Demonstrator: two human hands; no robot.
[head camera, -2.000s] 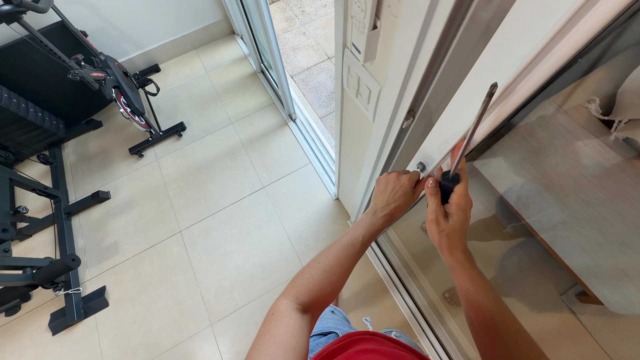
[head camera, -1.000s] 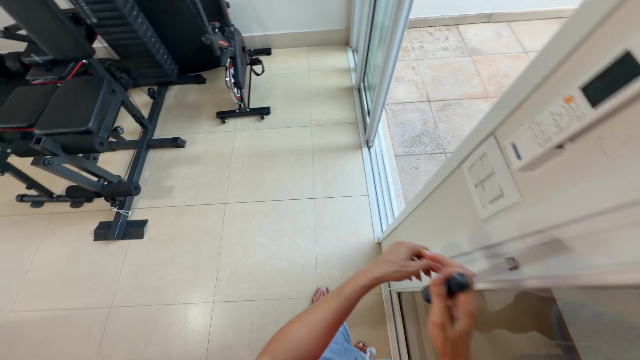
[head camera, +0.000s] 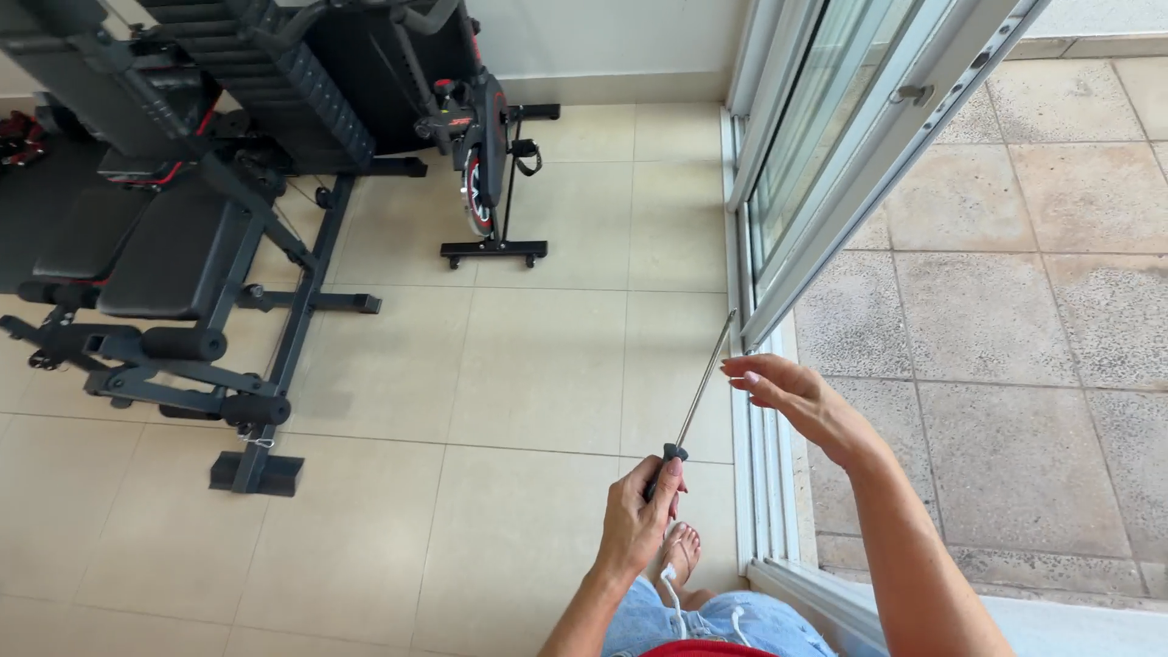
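A screwdriver (head camera: 703, 392) with a dark handle and a long metal shaft is in my left hand (head camera: 639, 516), its tip pointing up and away, near the foot of the sliding door. My right hand (head camera: 794, 397) is raised to the right of the shaft, fingers loosely extended and holding nothing. Just beyond it stands the white metal-framed sliding glass door (head camera: 821, 210), with a small metal knob (head camera: 912, 94) on its frame. The white floor track (head camera: 762, 493) runs below my right hand.
A black multi-station gym machine (head camera: 306, 301) stands at the left on beige floor tiles. Beside it, near the back wall, is an exercise bike (head camera: 484, 164). Stone paving (head camera: 995, 319) lies outside the door. My bare foot (head camera: 682, 547) is close to the track.
The view has swung widely from the wall panel to the open doorway. The screwdriver was in my right hand two seconds ago and is now in my left. My hands have moved apart.
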